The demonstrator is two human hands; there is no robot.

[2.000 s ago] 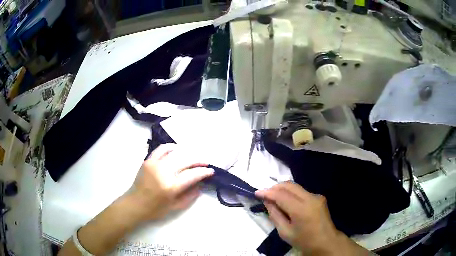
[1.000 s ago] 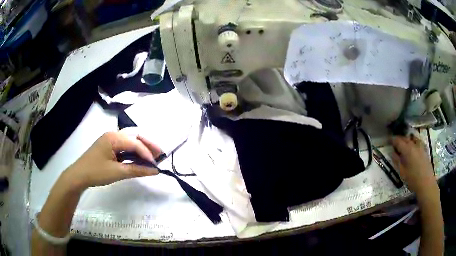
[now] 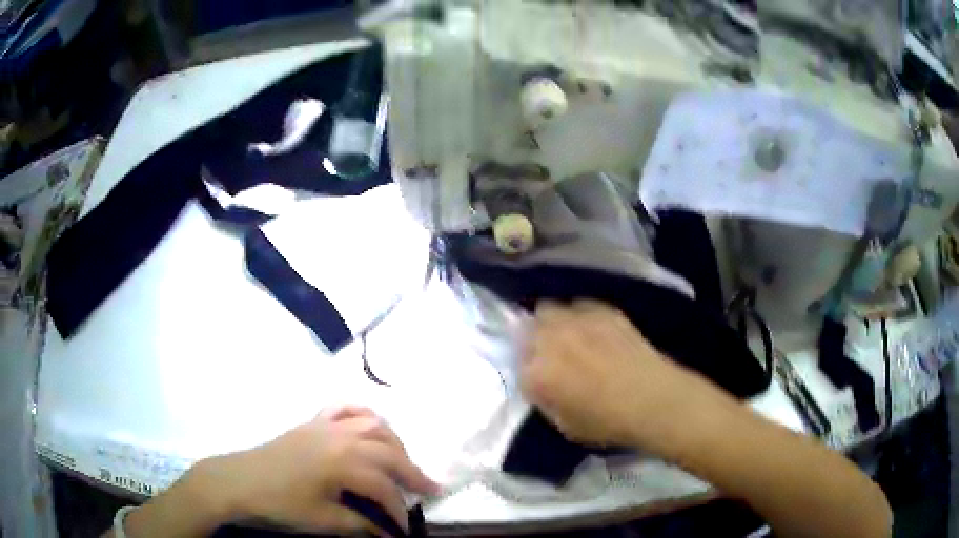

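Note:
My left hand (image 3: 331, 473) is low at the table's front edge, its fingers closed on a narrow dark strip (image 3: 368, 513) that shows below them. My right hand (image 3: 584, 368), blurred, is over the white fabric (image 3: 478, 405) and the edge of the dark garment panel (image 3: 631, 299), right of and in front of the needle area. Its fingertips are hidden, so its hold is unclear. A corner of dark fabric (image 3: 542, 447) shows below that hand. Another dark strip (image 3: 300, 294) lies loose on the left of the table.
The sewing machine head (image 3: 436, 137) stands behind the fabric. A long dark piece (image 3: 126, 231) lies along the left. Snips (image 3: 794, 394) and black scissor handles (image 3: 759, 331) are at right, beside a dark narrow piece (image 3: 847, 373). A thin dark line (image 3: 370, 363) curls mid-table.
My right hand has come back from the far right to the fabric by the machine. My left hand has moved down towards the front edge with the strip. A dark narrow piece now shows at right.

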